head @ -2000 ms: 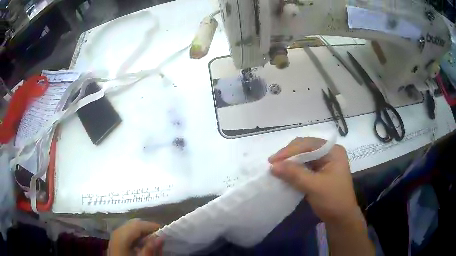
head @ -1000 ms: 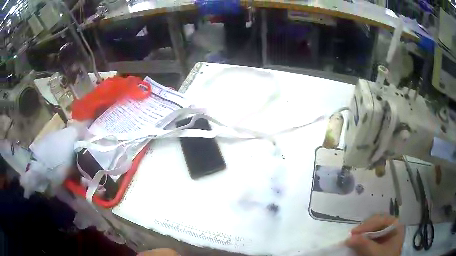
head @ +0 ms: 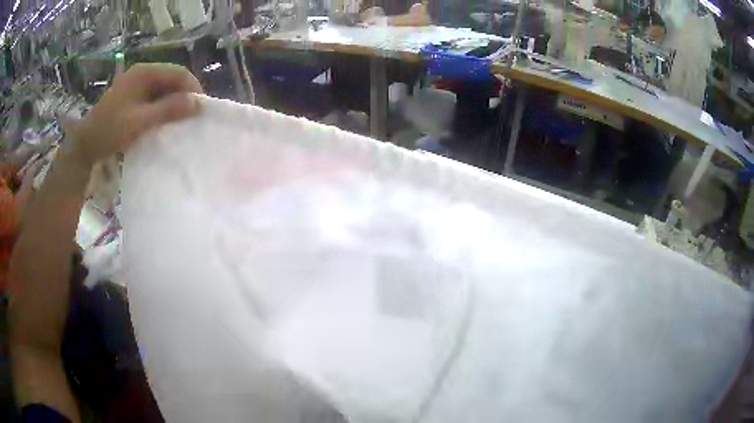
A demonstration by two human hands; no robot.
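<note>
A large white, slightly see-through fabric piece (head: 529, 281) is held up and spread across most of the view. Its gathered top edge (head: 388, 151) slopes down from upper left to right. My left hand (head: 153, 103) grips the top left corner, arm raised. My right hand is not visible; the fabric's right end runs to the right edge of the picture. The table, phone and red things show only faintly through the cloth.
Behind the fabric stand other work tables (head: 347, 37) with a blue bin (head: 455, 62) and hanging white pieces. The top of the sewing machine (head: 682, 235) shows above the fabric at right. An orange-red thing (head: 8, 202) is at the left edge.
The fabric has risen from low at the table's front edge to in front of the camera. My left hand has moved up to the upper left. My right hand has left view. The head has tilted up.
</note>
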